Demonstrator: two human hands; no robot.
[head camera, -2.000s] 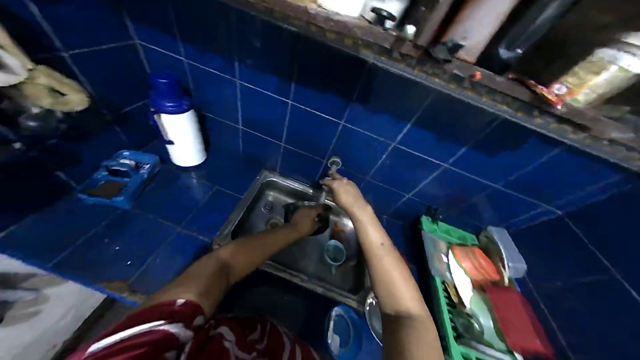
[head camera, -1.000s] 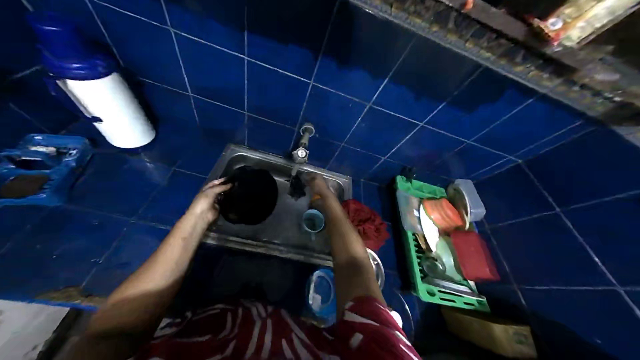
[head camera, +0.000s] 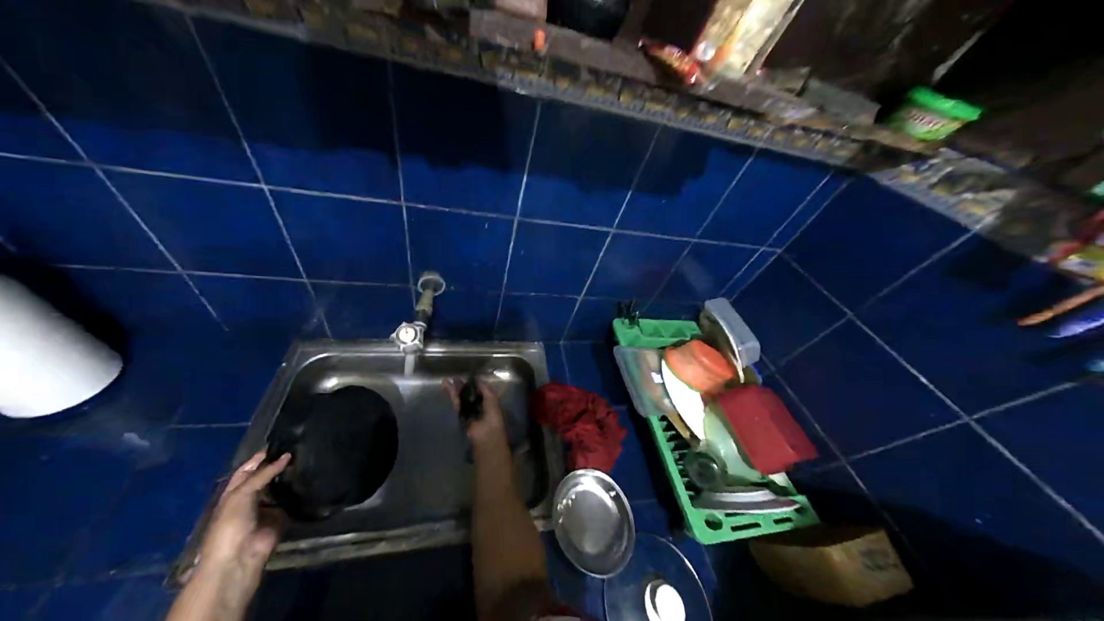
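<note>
My left hand (head camera: 246, 509) grips the left edge of a round black pan (head camera: 345, 448), which is tilted in the left part of the steel sink (head camera: 414, 518). Over the right part of the sink, my right hand (head camera: 483, 414) holds a small dark scrubber (head camera: 470, 401); its exact kind is unclear. Behind and between the hands, the wall faucet (head camera: 410, 335) appears to run a thin stream of water. A crumpled red cloth (head camera: 582, 424) lies against the sink's right rim.
A round metal lid or plate (head camera: 593, 523) and a glass lid (head camera: 660, 573) lie right of the sink. Farther right stands a green dish rack (head camera: 720, 526) full of dishes. A white cylindrical flask (head camera: 47, 354) is at the left, and a cluttered shelf (head camera: 604, 82) runs overhead.
Two seconds ago both hands were close together near the faucet; now they are apart, the left on the pan. Since one second ago the blue cup by my right hand has gone from sight. The view has shifted right.
</note>
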